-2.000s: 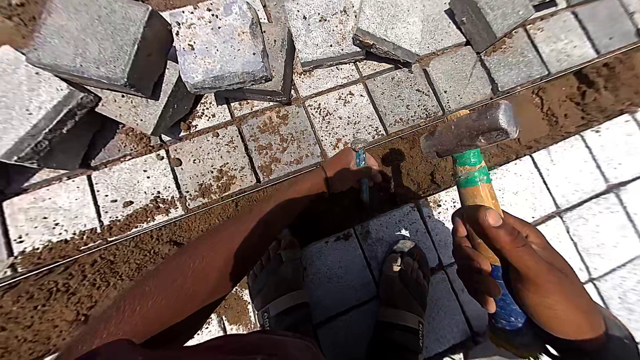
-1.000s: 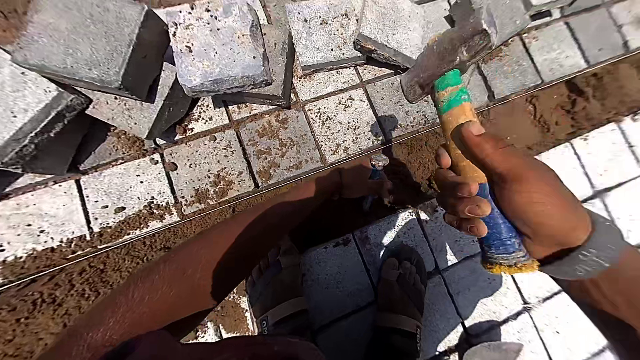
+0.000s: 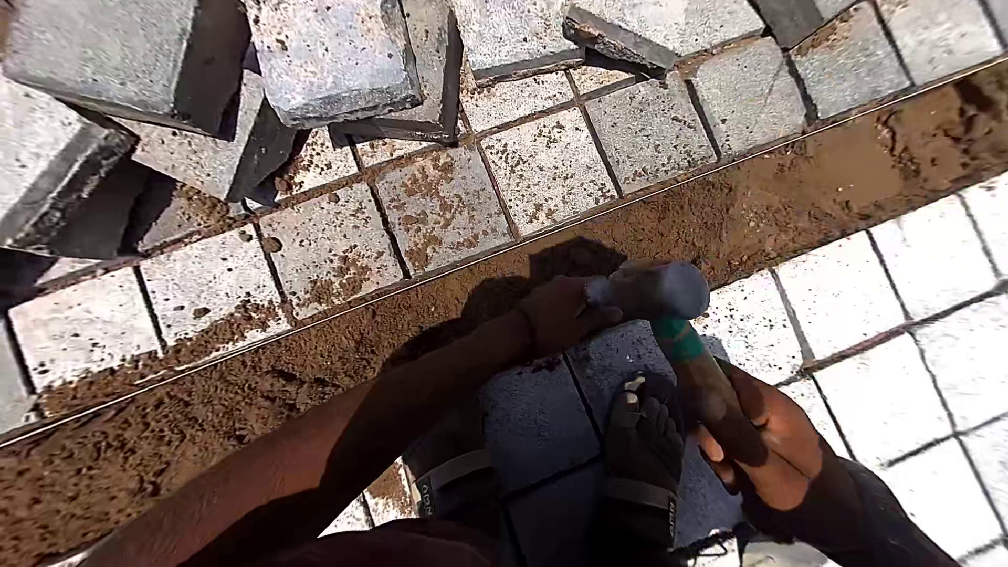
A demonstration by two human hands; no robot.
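Note:
My right hand [image 3: 768,441] grips the wooden handle of a club hammer [image 3: 650,293], wrapped in green tape near the head. The steel head is low, right beside my left hand [image 3: 563,315], at the near edge of the soil strip [image 3: 346,339]. My left hand is closed around the top of a metal chisel or stake [image 3: 598,290], mostly hidden now by the hand and hammer head. Square paving blocks [image 3: 539,425] lie under my sandalled feet, next to that spot. A taut string line [image 3: 441,270] runs along the far side of the strip.
Loose concrete paving blocks [image 3: 331,55] are piled at the upper left, with more along the top. Laid pavers [image 3: 547,169] with soil crumbs border the strip's far side; pale laid pavers [image 3: 890,394] spread at the right. Wet mud [image 3: 835,169] fills the strip's right part.
The hammer, raised above the strip in the previous frame, has come down and left to my left hand. My left hand stays near the same spot by the strip.

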